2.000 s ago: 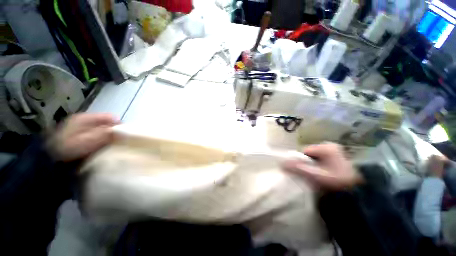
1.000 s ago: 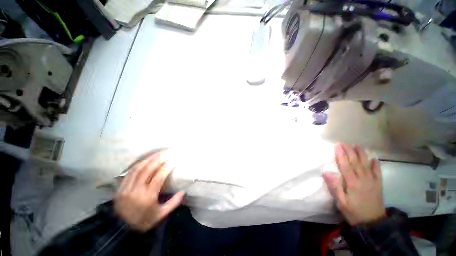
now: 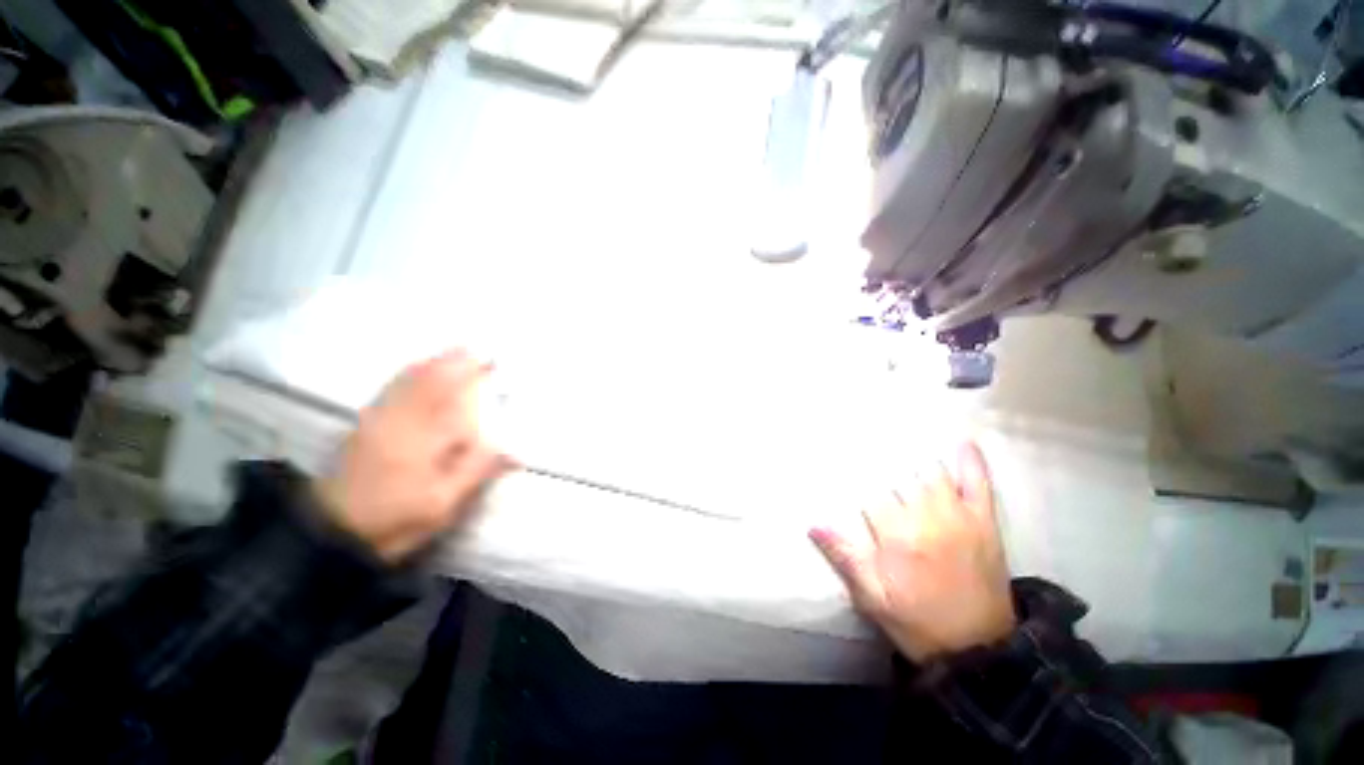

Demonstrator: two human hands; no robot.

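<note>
A wide pale fabric panel (image 3: 658,575) lies on the machine table, washed out by the lamp, its lower edge hanging over the table's front. My left hand (image 3: 422,448) is palm down on its left part, somewhat blurred. My right hand (image 3: 931,565) lies flat on it with fingers spread, below and near the needle area. The presser foot and needle area (image 3: 969,359) shows as small dark metal parts in the glare under the sewing machine head (image 3: 987,165). Neither hand grips anything visibly.
A grey-blue oblong piece (image 3: 790,172) is left of the head. Stacked cut pieces (image 3: 551,45) lie at the upper left. Another machine part (image 3: 83,224) stands at the far left. A dark scissors loop (image 3: 1122,332) shows right of the needle. Something red (image 3: 1189,700) is at the lower right.
The fabric first hung between both hands, then was laid on the table. Over the last second, its left part has spread up the table, my left hand moved up and my right hand moved left.
</note>
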